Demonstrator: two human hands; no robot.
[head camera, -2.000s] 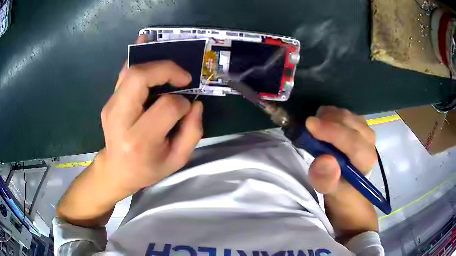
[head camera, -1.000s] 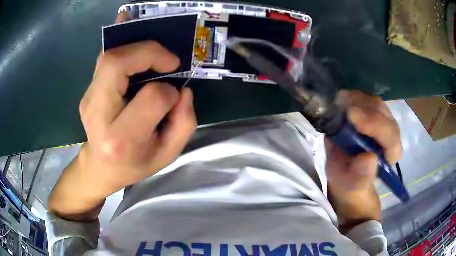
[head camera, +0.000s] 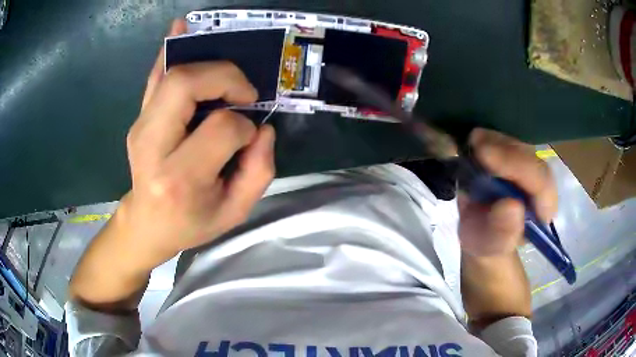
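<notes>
My left hand (head camera: 199, 150) holds the black LCD module (head camera: 226, 59) at the left part of the white phone housing (head camera: 328, 108) and pinches a thin solder wire (head camera: 271, 114) between thumb and forefinger. The orange flex cable (head camera: 290, 66) lies at the LCD's right edge, beside a white-silver connector area (head camera: 311, 68). My right hand (head camera: 503, 192) grips the soldering iron (head camera: 488, 183). The iron is blurred; its tip is over the black rectangle (head camera: 366, 66) at the red end. Whether it touches is unclear. The wire's upper end is near the flex's lower edge.
The phone lies on the dark green mat (head camera: 91, 139). A stained brown cardboard sheet (head camera: 568, 49) is at the upper right, with a red-rimmed round item (head camera: 624, 45) partly cut off. A cardboard box (head camera: 593, 167) is beyond the bench edge at the right.
The iron's tip has moved from the flex area rightward over the black rectangle, and my right hand has moved right. The phone and left hand appear slightly higher than two seconds ago. The smoke has thinned.
</notes>
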